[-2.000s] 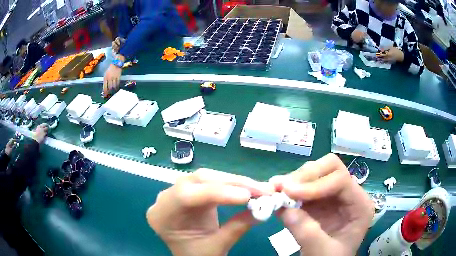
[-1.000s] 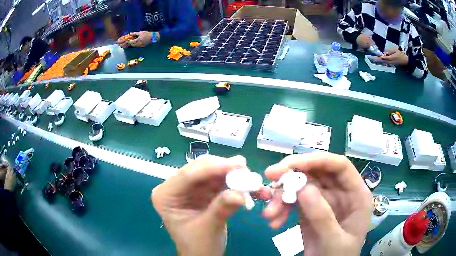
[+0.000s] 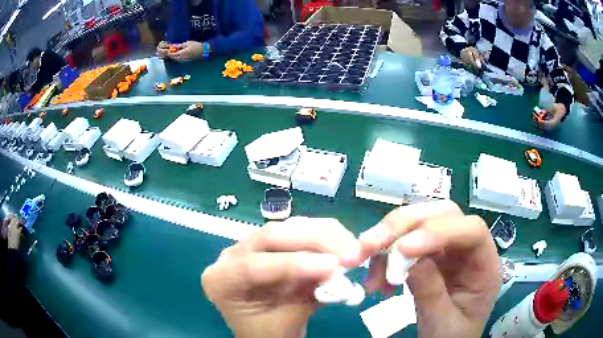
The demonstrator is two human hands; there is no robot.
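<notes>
My left hand [image 3: 271,274] pinches a white earbud [image 3: 338,290] between thumb and fingers, low in the middle of the view. My right hand [image 3: 440,261] pinches another white earbud [image 3: 398,265] just to the right of it. The fingertips of both hands are close together; whether they touch is not clear. A white wipe [image 3: 390,315] lies on the green worktop below and partly behind my right hand. Both hands are bare and slightly blurred.
Open white boxes [image 3: 320,171], charging cases [image 3: 275,203] and an earbud pair [image 3: 226,201] stand on the belt. Black cases [image 3: 102,228] lie left. A red-capped bottle [image 3: 550,300] stands right. Two people sit opposite, by a black tray [image 3: 324,53].
The earbuds have been turned in my fingers and the hands have come closer together. The boxes and cases on the belt have shifted right. A person opposite has reached out with an orange-and-black item.
</notes>
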